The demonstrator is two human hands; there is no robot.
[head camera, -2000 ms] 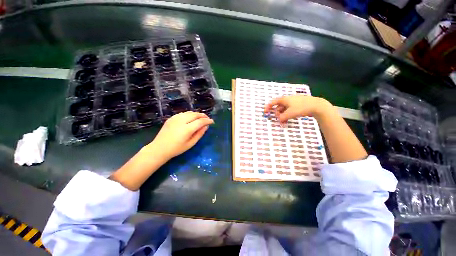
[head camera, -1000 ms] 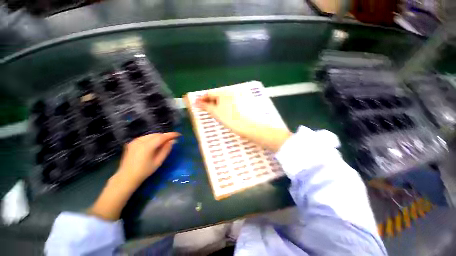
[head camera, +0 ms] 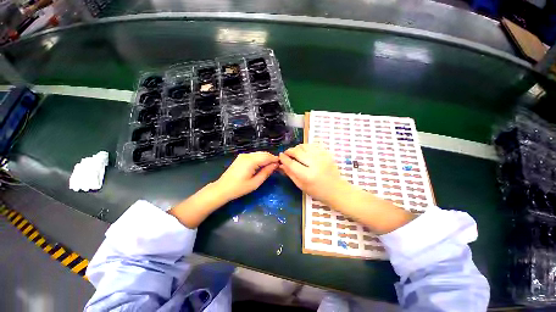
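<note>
My left hand (head camera: 249,175) and my right hand (head camera: 310,170) meet at the fingertips between the tray and the sheet. The fingers of both are pinched together; whatever small thing they may hold is hidden or too small to tell. The white adhesive sheet (head camera: 369,220) with columns of small brown pieces lies on a brown backing board (head camera: 306,214), partly under my right hand and forearm. The clear blister tray (head camera: 130,156) with black housings (head camera: 206,123) lies beyond my left hand. Blue film scraps (head camera: 271,204) lie on the bench below my hands.
A crumpled white wipe (head camera: 89,171) lies at the left. Stacked blister trays (head camera: 531,195) stand at the far right. Two pale scraps lie in the tray, one near its middle (head camera: 206,88). A blue object (head camera: 16,116) is at the left edge. Hazard tape (head camera: 42,242) marks the floor.
My right hand has moved from the sheet's far left part to meet my left hand's fingertips. The view has also shifted.
</note>
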